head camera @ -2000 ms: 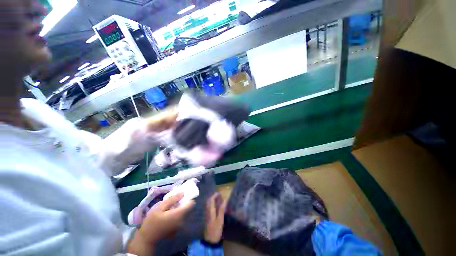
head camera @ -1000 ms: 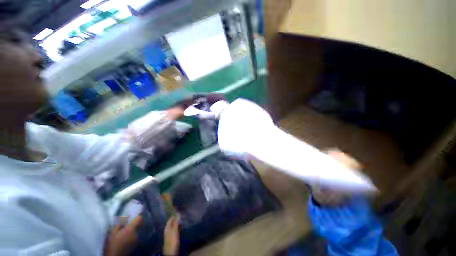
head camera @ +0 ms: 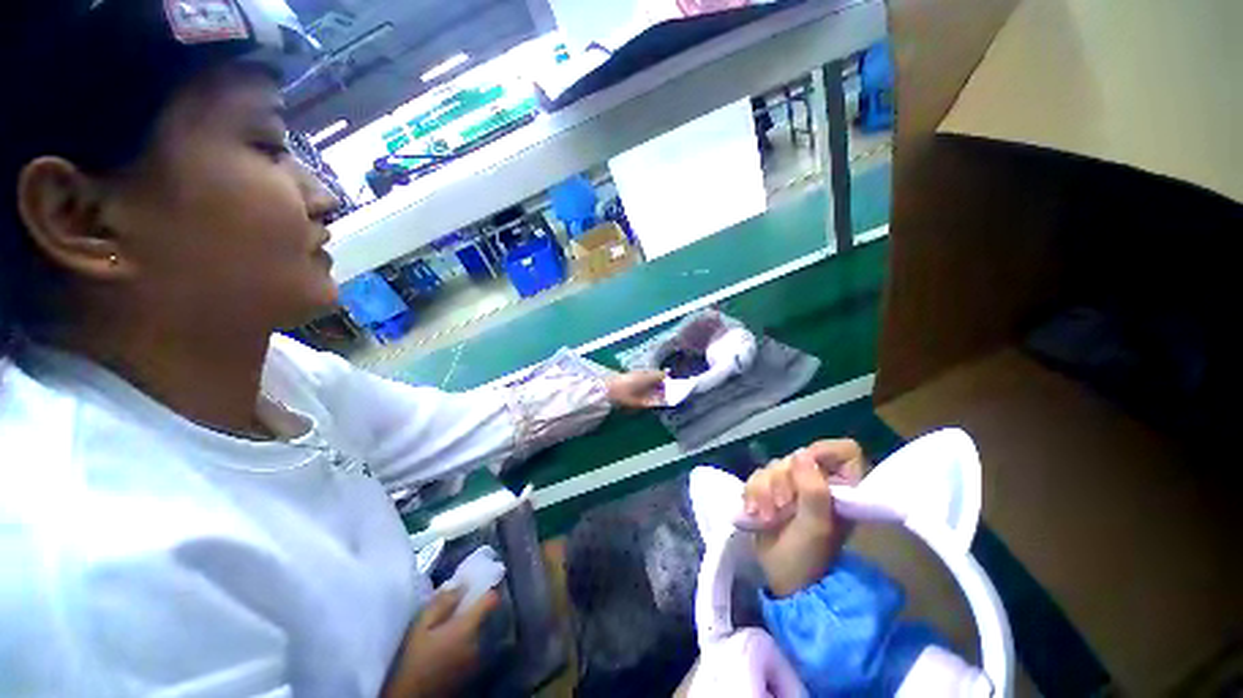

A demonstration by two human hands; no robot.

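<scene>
Pale pink and white cat-ear headphones (head camera: 957, 477) are held up at the lower right, two pointed ears at the top. My right hand (head camera: 807, 511), bare with a blue sleeve, is closed around the headband between the ears. The sleeve shows through the arch. The ear cups are partly cut off by the bottom edge. My left hand is not in view. A dark grey packing bag (head camera: 630, 580) lies left of the headphones.
A neighbouring person in white (head camera: 177, 545) fills the left; one hand reaches to other headphones (head camera: 729, 352) on a grey bag, the other holds a small white piece (head camera: 474, 575). An open carton (head camera: 941, 246) stands at right.
The headphones, a white blur in my right hand a second ago, now show clearly, held upright. My left hand has left the picture. The neighbour's headphones now rest on a grey bag.
</scene>
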